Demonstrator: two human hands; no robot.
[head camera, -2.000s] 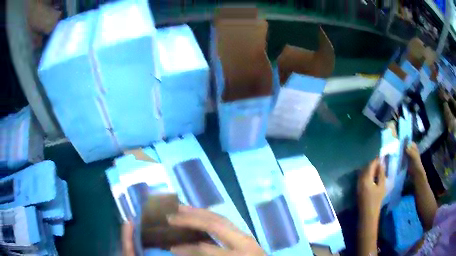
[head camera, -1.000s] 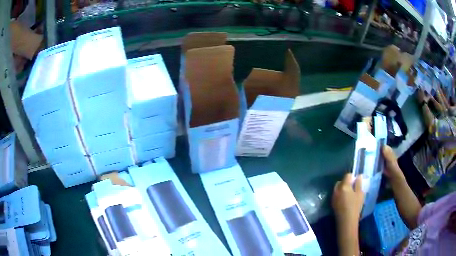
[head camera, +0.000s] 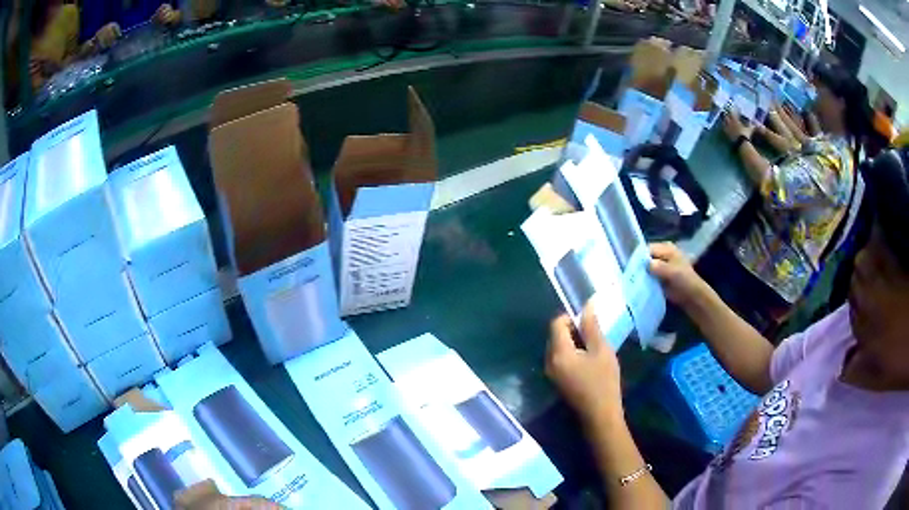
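Flat carton blanks with a dark cylinder print lie overlapping in front of me: one at the lower left (head camera: 239, 433), one in the middle (head camera: 374, 423) and one to its right (head camera: 468, 418). My right hand (head camera: 224, 498) is cut off by the bottom edge. Its fingertips are over the leftmost blank (head camera: 140, 453); whether it grips the card is hidden. My left hand is not in view. Two open-top cartons stand behind the blanks, a tall one (head camera: 294, 309) and a shorter one (head camera: 379, 259), with brown flaps raised.
Closed cartons (head camera: 80, 259) are stacked at the left. On the right, a seated person holds part-folded cartons (head camera: 598, 249). A black ring-shaped item (head camera: 663, 189), more open cartons (head camera: 648, 105) and a blue basket (head camera: 708, 393) are beside them. Another person sits farther along the green bench (head camera: 498, 239).
The view has swung right, so the cartons appear farther left. My hands were on a brown-sided carton at the bottom, then out of view; now only part of one shows at lower left.
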